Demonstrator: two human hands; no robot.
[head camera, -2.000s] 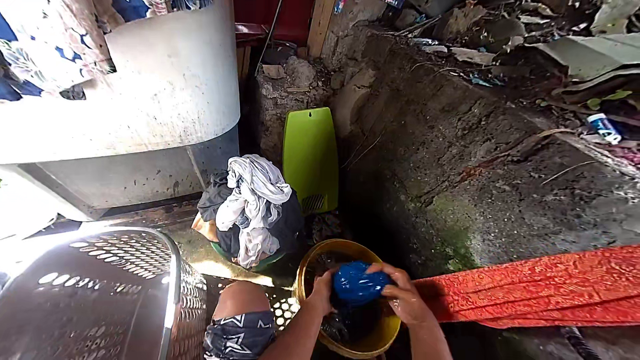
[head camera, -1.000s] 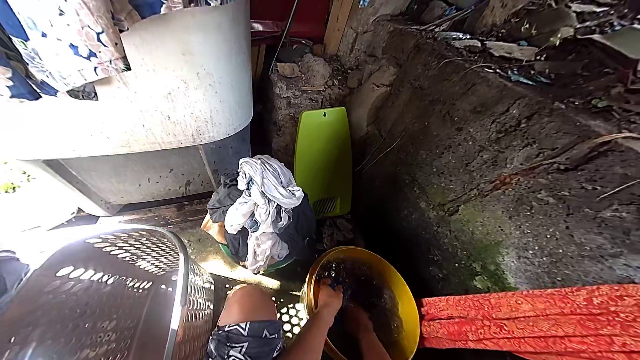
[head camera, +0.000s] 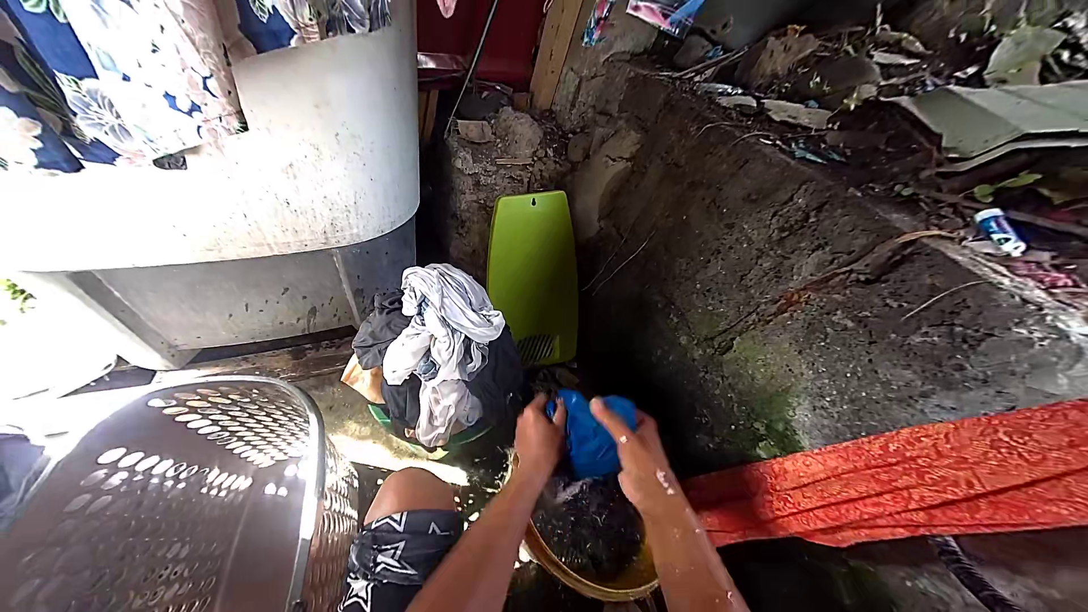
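Note:
A wet blue cloth or plastic item (head camera: 588, 433) is held up between my two hands, over a yellow bucket (head camera: 565, 578) of dark water. My left hand (head camera: 541, 438) grips its left side and my right hand (head camera: 636, 446) its right side, with specks of foam on the wrist. Whether the item is fabric or plastic, I cannot tell. Left of the bucket, a green basin (head camera: 467, 435) bears a heap of white and dark clothes (head camera: 446, 340). Behind them a lime-green plastic washboard-like panel (head camera: 533, 272) leans upright.
A grey perforated laundry basket (head camera: 187, 493) stands at the lower left, beside my knee. Red patterned cloth (head camera: 901, 476) stretches across the lower right. A rough earthen wall (head camera: 731, 280) rises on the right, with debris on top. A large white tub-like structure (head camera: 331, 144) stands at the upper left.
One second ago both hands were down in the bucket; now they are raised above it with the blue item between them. Two seconds ago they also held a blue item over the bucket.

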